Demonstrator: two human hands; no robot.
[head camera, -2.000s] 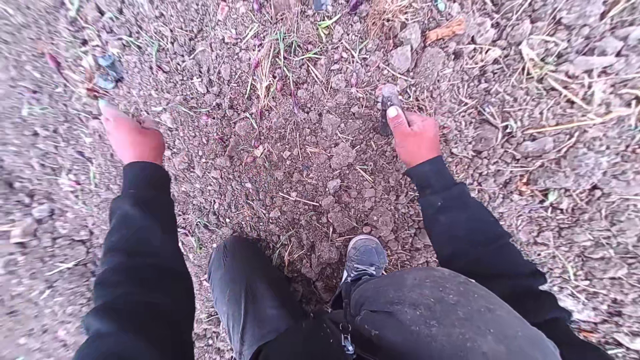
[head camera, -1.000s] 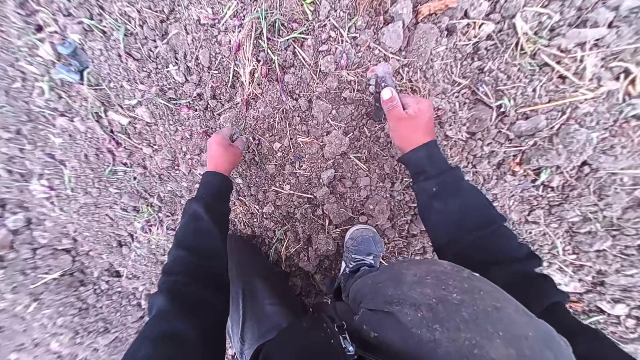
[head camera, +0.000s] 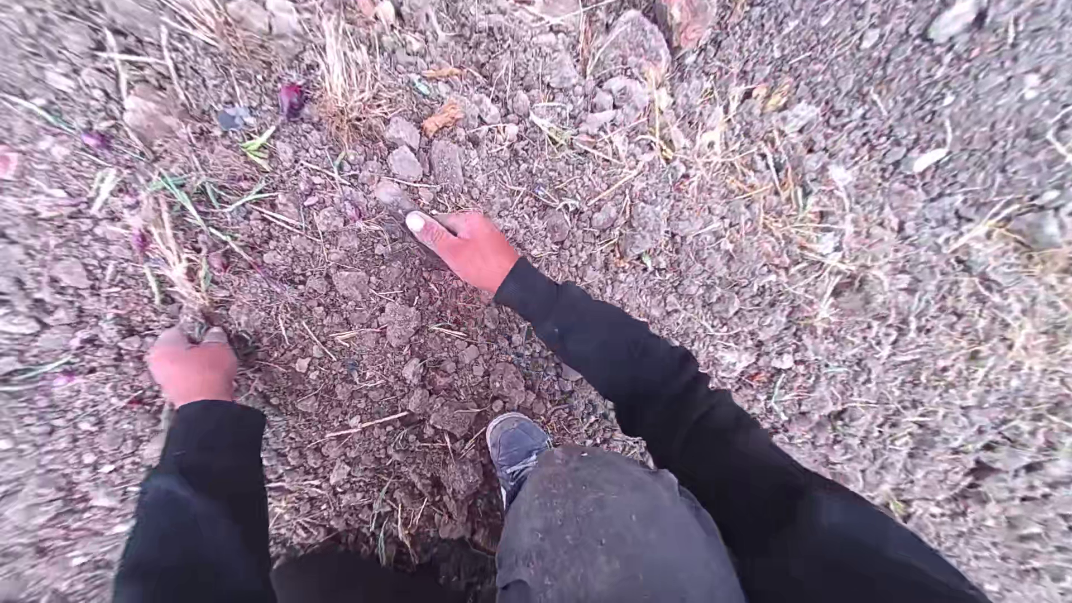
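My left hand (head camera: 193, 367) is closed around the base of a tuft of dry and green plant stems (head camera: 177, 260) at the left, low against the soil. Up and to the right of it, my right hand (head camera: 471, 245) holds a small dark object (head camera: 419, 243), with the thumb laid along it. A rounded, soil-coloured end (head camera: 392, 196) shows beyond the thumb. Fingers hide most of this object, so its kind is unclear. Loose, cloddy soil (head camera: 368, 360) lies between and below the two hands.
Clods and stones (head camera: 405, 164) lie beyond my right hand. A dry grass tuft (head camera: 347, 79), a purple plant piece (head camera: 292, 99) and an orange-brown fragment (head camera: 443, 117) are near the top. My shoe (head camera: 515, 448) and bent knee (head camera: 611, 519) are at the bottom.
My left hand has left its place at the far left, come in over the soil, and taken hold of the stems. My right hand keeps its dark object. The view has turned.
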